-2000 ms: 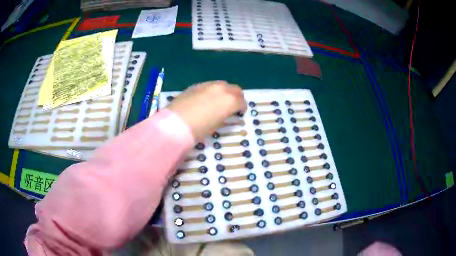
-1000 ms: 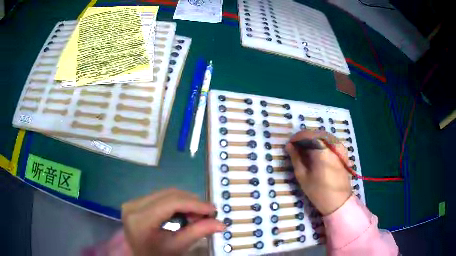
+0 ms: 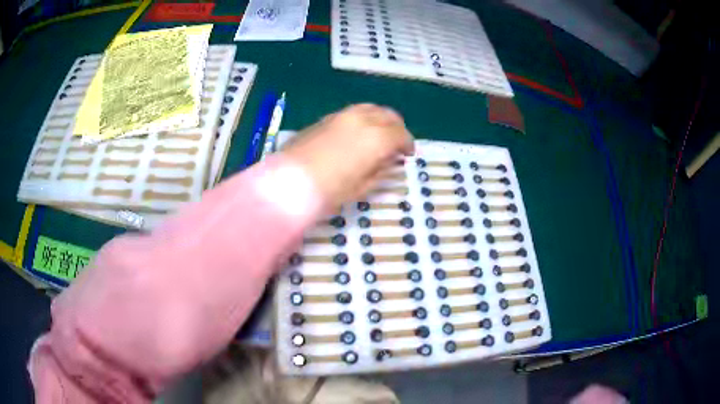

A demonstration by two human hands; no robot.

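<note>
The foam tray (image 3: 395,309) lies in front of me, with four columns of tan dumbbell-shaped slots. Small dark round drivers (image 3: 410,257) sit at the slot ends; a few near the lower left corner show bright white faces. My left hand (image 3: 355,150), in a pink sleeve, reaches over the tray's far left part with its fingers bent down near the far edge. It is blurred and covers some slots; whether it holds anything is hidden. My right hand is out of view; only a bit of pink sleeve shows at the bottom right. The test pen is not visible.
Stacked trays (image 3: 47,173) lie left under a yellow sheet (image 3: 150,83). A blue pen (image 3: 259,130) and a white pen (image 3: 274,126) lie beside the main tray. Beyond are another tray (image 3: 418,47), a white slip (image 3: 272,20) and a brown square (image 3: 505,113).
My left hand has moved from the tray's near left edge to its far part. My right hand, which held the black test pen over the tray, has left the picture.
</note>
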